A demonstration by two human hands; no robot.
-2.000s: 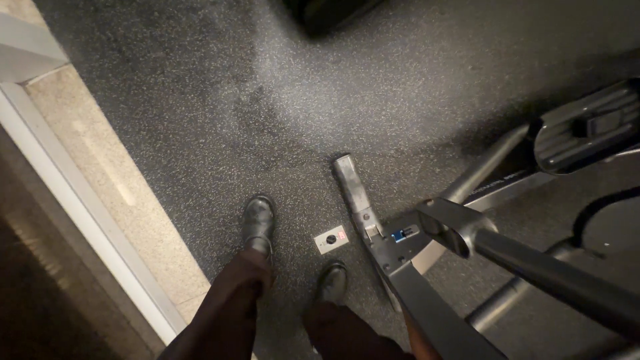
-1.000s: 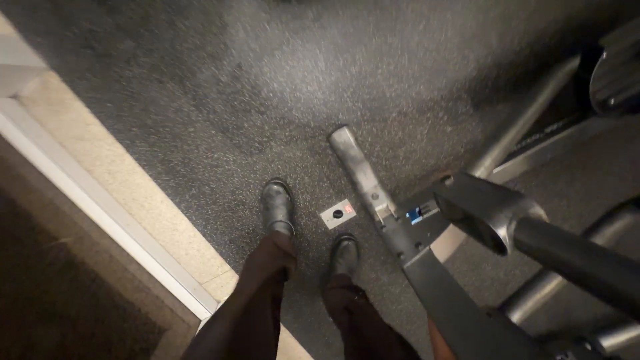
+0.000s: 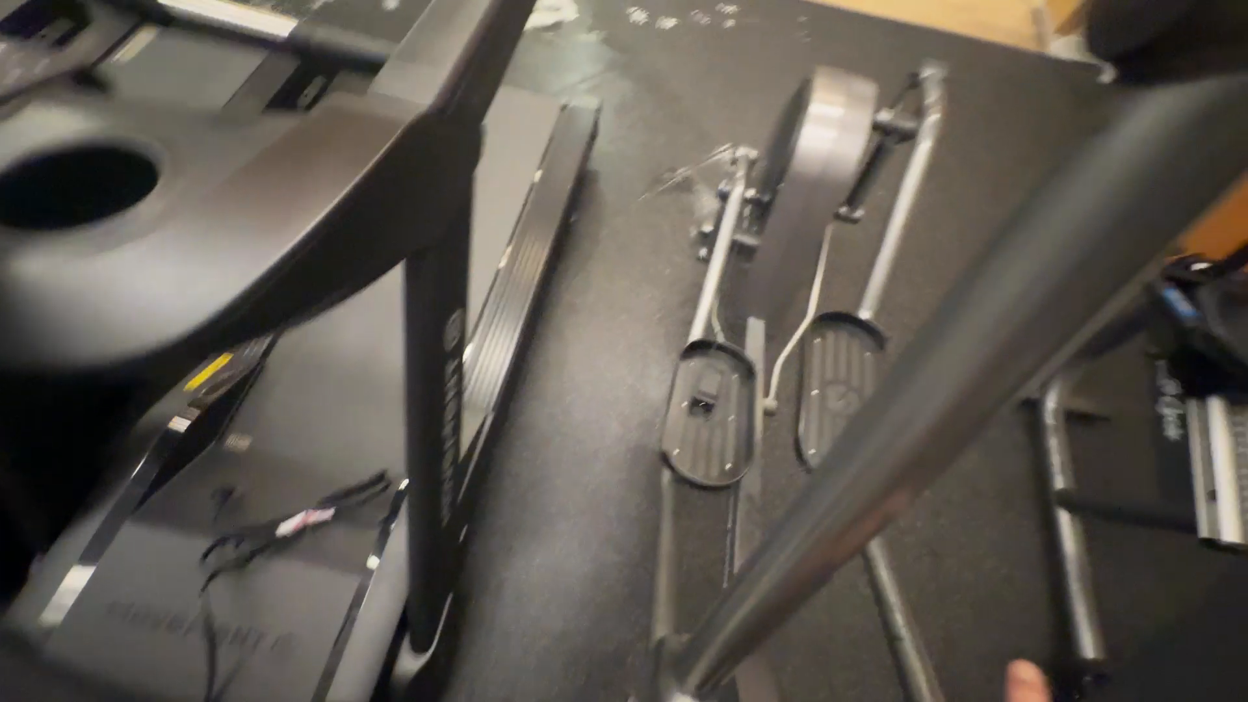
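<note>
Only a fingertip of what looks like my right hand (image 3: 1027, 680) shows at the bottom edge, right of centre; the rest of it is out of frame, and whether it holds anything cannot be seen. It is nearest to the lower metal tubes of the exercise equipment. My left hand is not in view. An elliptical trainer lies ahead, with a ribbed left pedal (image 3: 710, 414), a right pedal (image 3: 838, 380) partly behind a thick dark tube (image 3: 907, 429), and a rounded flywheel housing (image 3: 814, 166) farther off.
At left stands a treadmill with a cup holder (image 3: 78, 185), a dark upright (image 3: 436, 439) and a side rail (image 3: 531, 263). A black cable (image 3: 307, 522) lies on its deck. Dark speckled floor (image 3: 575, 468) runs between the machines. More equipment (image 3: 1219, 468) is at right.
The view has swung widely from my feet and the floor to the treadmill and elliptical trainer. A fingertip now shows at the bottom edge.
</note>
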